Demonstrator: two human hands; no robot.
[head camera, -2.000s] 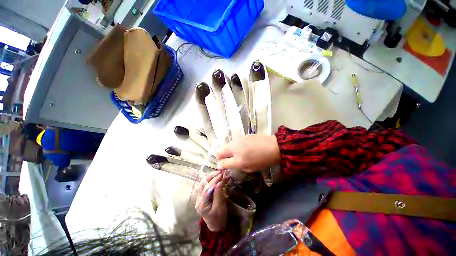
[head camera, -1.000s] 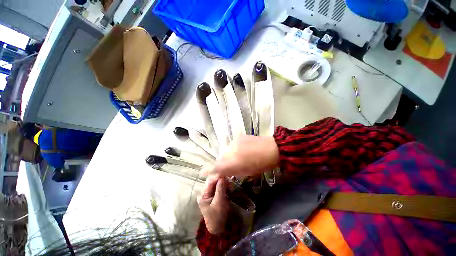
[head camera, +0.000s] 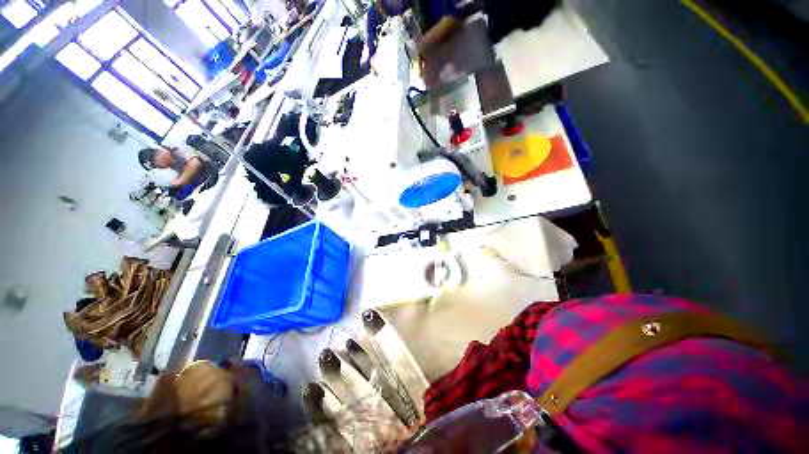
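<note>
Long cream strips with dark rounded tips (head camera: 396, 355) lie fanned out on the white table at the bottom centre. Their lower ends are hidden by hair, blur and the picture's edge. A beige sheet (head camera: 448, 332) lies to their right. A red and black knitted sleeve (head camera: 486, 365) comes in from the right beside the strips. Neither my left hand nor my right hand can be seen. Clear glasses at the bottom edge cover part of the view.
A blue crate (head camera: 282, 285) stands behind the strips. Brown bag pieces (head camera: 206, 388) show blurred at lower left. A tape roll (head camera: 443, 274) and a thin stick (head camera: 513, 262) lie on the table. Sewing machines and a seated person (head camera: 177, 168) are farther back.
The view has swung up towards the room. The strips and crate now sit lower in the picture, and both hands have left view. More machines, windows and floor show.
</note>
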